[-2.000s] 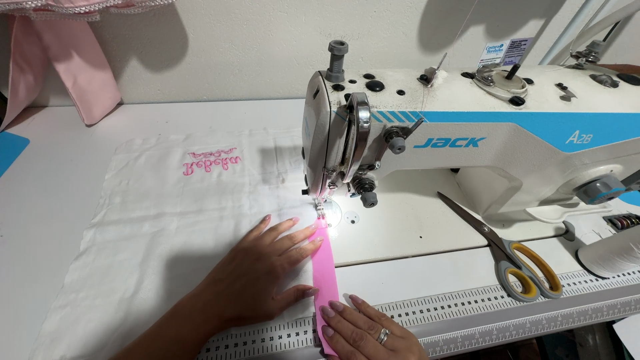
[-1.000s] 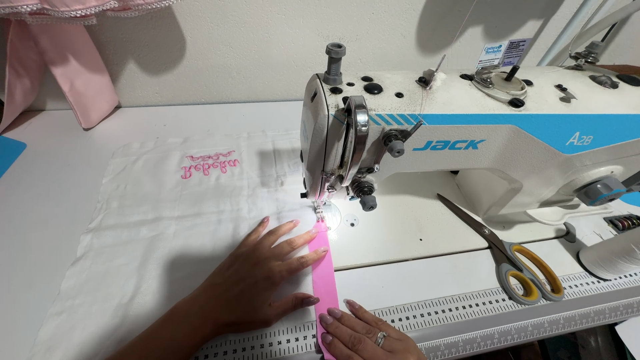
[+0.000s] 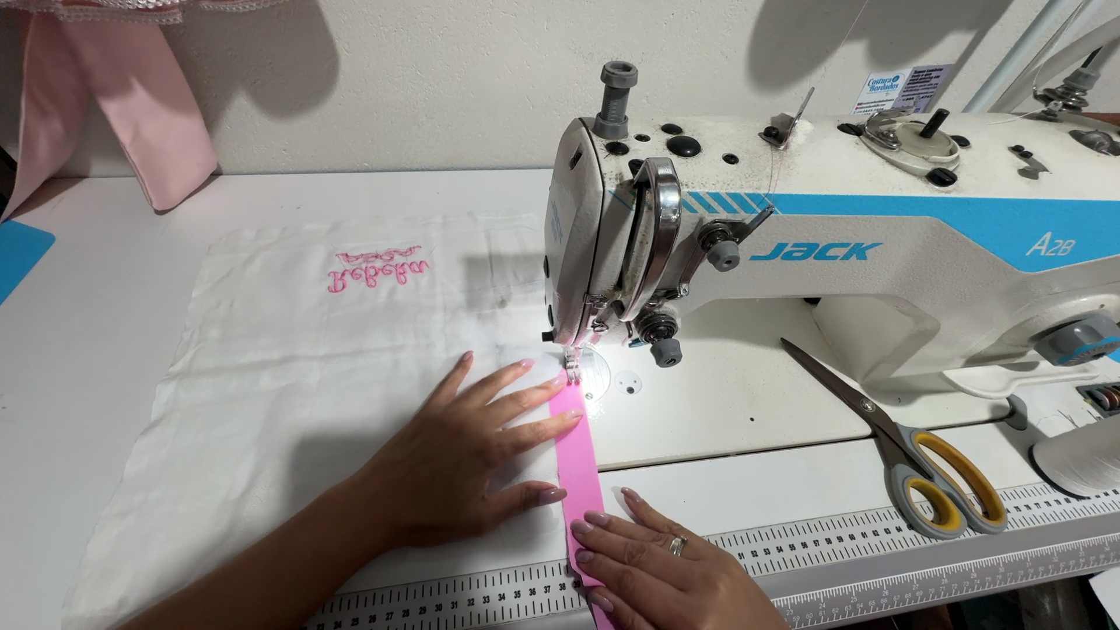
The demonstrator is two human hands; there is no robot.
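Observation:
A white cloth (image 3: pixel 262 367) with pink embroidery (image 3: pixel 381 267) lies flat to the left of the sewing machine (image 3: pixel 787 219). Along its right edge runs a pink fabric strip (image 3: pixel 577 464), whose far end reaches the presser foot (image 3: pixel 572 366). My left hand (image 3: pixel 477 451) rests spread on the cloth, fingertips on the strip just in front of the foot. My right hand (image 3: pixel 669 564), with a ring on one finger, lies over the strip's near part at the table edge. Whether its fingers pinch the strip cannot be made out.
Scissors (image 3: pixel 901 446) with grey and yellow handles lie right of the needle area. A white thread cone (image 3: pixel 1081 459) stands at the far right. A printed ruler strip (image 3: pixel 814 538) follows the front edge. Pink fabric (image 3: pixel 131 114) hangs at the back left.

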